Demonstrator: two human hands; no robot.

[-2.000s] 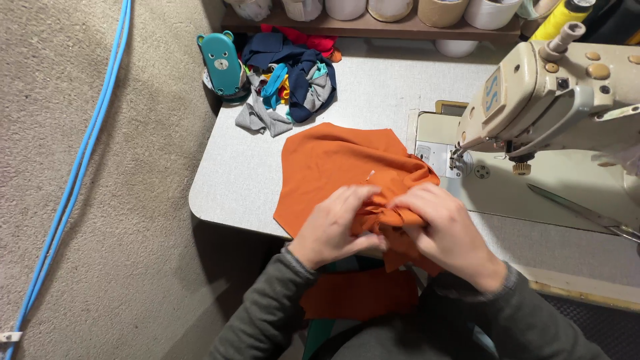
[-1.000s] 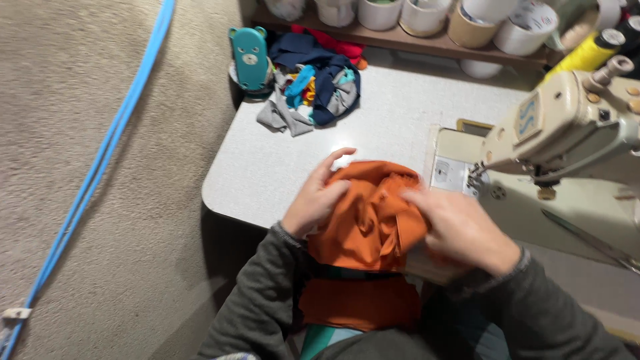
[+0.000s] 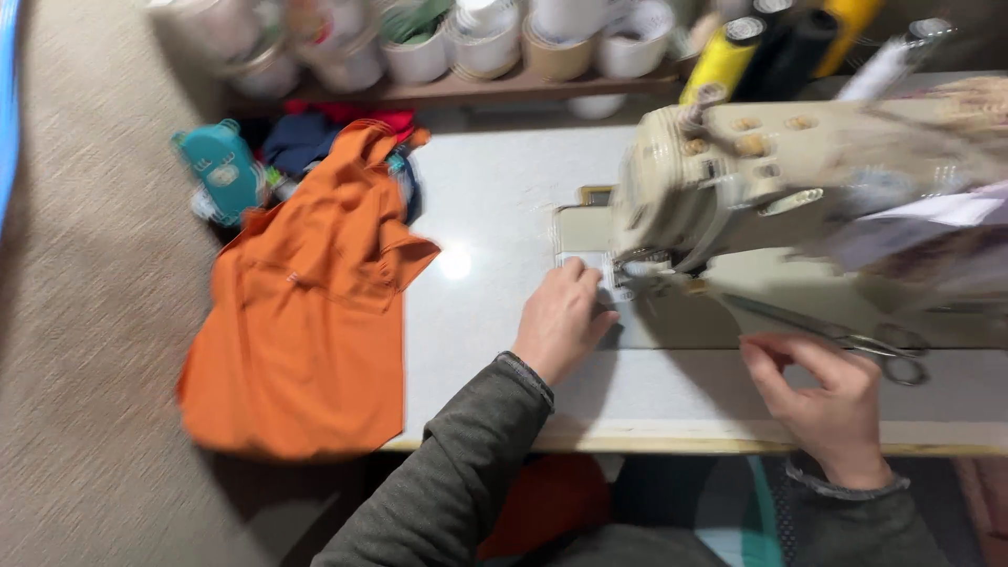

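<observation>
My left hand [image 3: 561, 319] is at the needle plate of the cream sewing machine [image 3: 701, 181], fingers bent; whether it pinches anything is hidden. My right hand [image 3: 823, 398] hovers over the table's front part, just below the scissors [image 3: 835, 331], thumb and forefinger curled toward each other with nothing visible between them. An orange fabric piece [image 3: 307, 331] lies spread on the left of the white table, partly over a heap of dark blue and red scraps [image 3: 303, 142]. More orange fabric [image 3: 547, 504] rests on my lap.
A teal bear-shaped case [image 3: 224, 173] stands at the table's left edge by the wall. Rolls and cups line the brown shelf [image 3: 472, 93] at the back. Thread cones, one yellow [image 3: 724, 59], stand behind the machine, and purplish cloth [image 3: 921, 228] lies at the right.
The orange fabric, in both hands before, was let go and now lies at the left, partly over the scraps. Both hands are at the machine side. The view has shifted right.
</observation>
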